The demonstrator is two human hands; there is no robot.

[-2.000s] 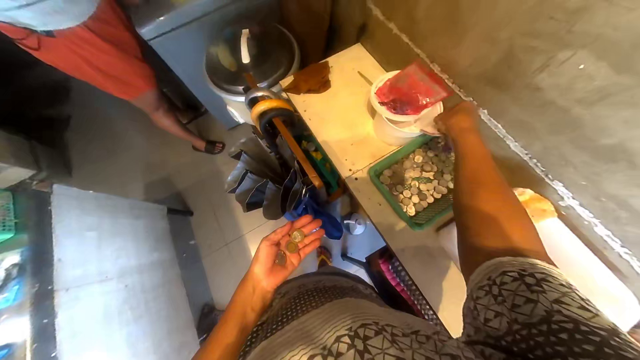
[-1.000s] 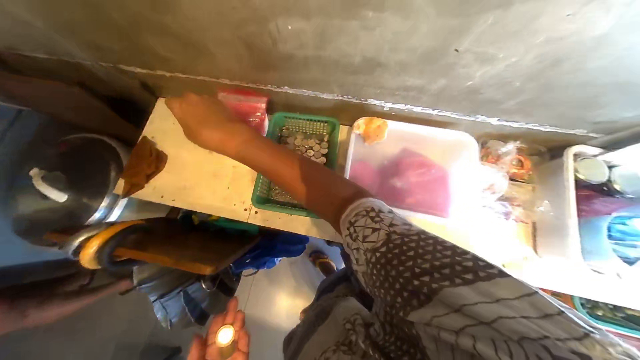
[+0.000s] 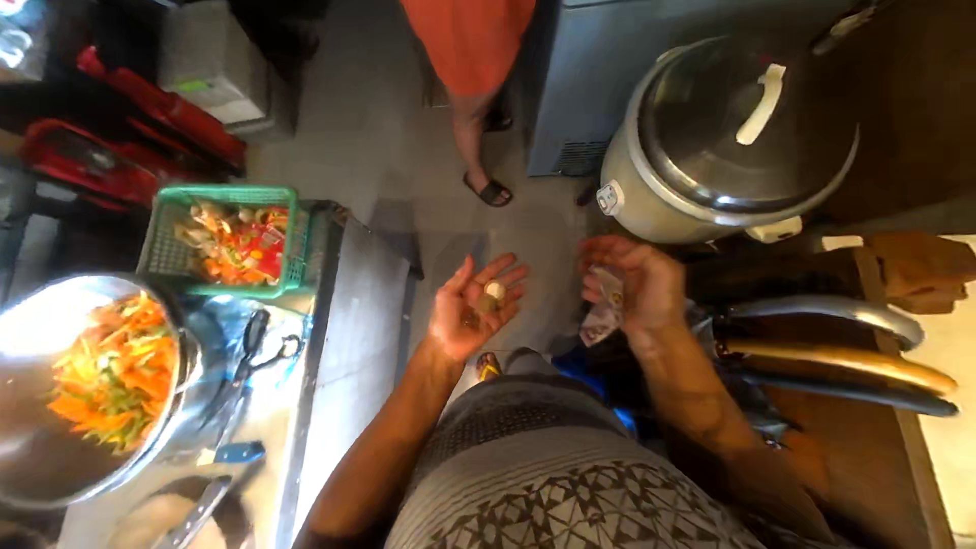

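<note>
My left hand is palm up in the middle of the view, its fingers spread and slightly curled, with a few coins lying on the palm and fingers. To its right, my right hand holds a crumpled, pale purplish piece of paper, which looks like a banknote, between thumb and fingers. The hands are apart, both in front of my body and above the tiled floor.
On the left counter stand a green plastic basket of vegetable scraps, a metal bowl of shredded vegetables, scissors and a knife. At right are a large rice cooker and curved handles. A person's leg is ahead.
The view has swung away from the wall-side table with the coin basket. My right hand has come back from that table and now holds the paper. The coins remain in my left hand.
</note>
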